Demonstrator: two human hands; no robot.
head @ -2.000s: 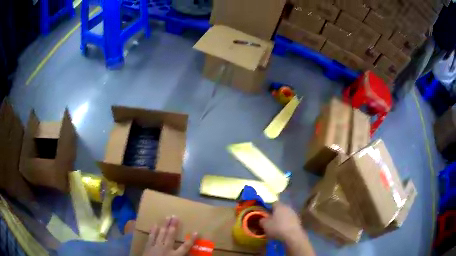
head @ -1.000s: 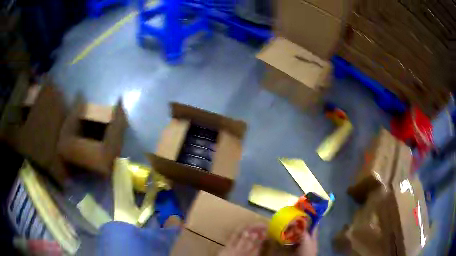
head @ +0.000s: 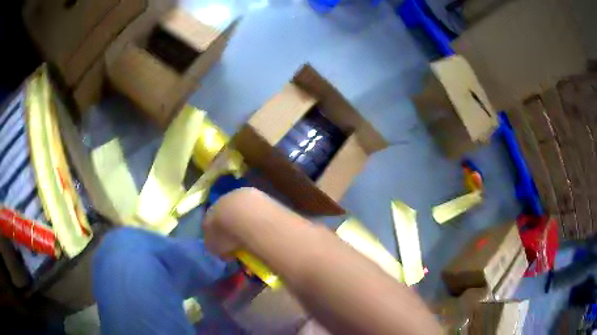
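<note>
My right hand [head: 226, 222] reaches in from the lower right, its forearm crossing the lower middle. The hand is curled around the tape gun, whose yellow roll [head: 258, 268] shows just below the wrist; its handle is hidden. A brown carton [head: 268, 307] lies under it at the bottom edge, blurred and partly covered by the forearm. A pinkish patch at the bottom edge [head: 314, 327] looks like my left hand, cut off, its fingers not readable. An open carton [head: 281, 114] with dark inner boxes [head: 311, 144] stands beyond the arm.
Yellow padding strips [head: 163, 170] lie around the open cartons and right of the arm [head: 409, 242]. Another open carton [head: 147, 78] stands upper left. A red roll [head: 29, 232] is far left. A second tape gun [head: 471, 175], cartons [head: 484, 258] and a red stool [head: 540, 245] are right.
The view has swung right and tilted, so the cartons sit higher and further left. My right hand has moved with the tape gun from the carton's right side to the left, across the view.
</note>
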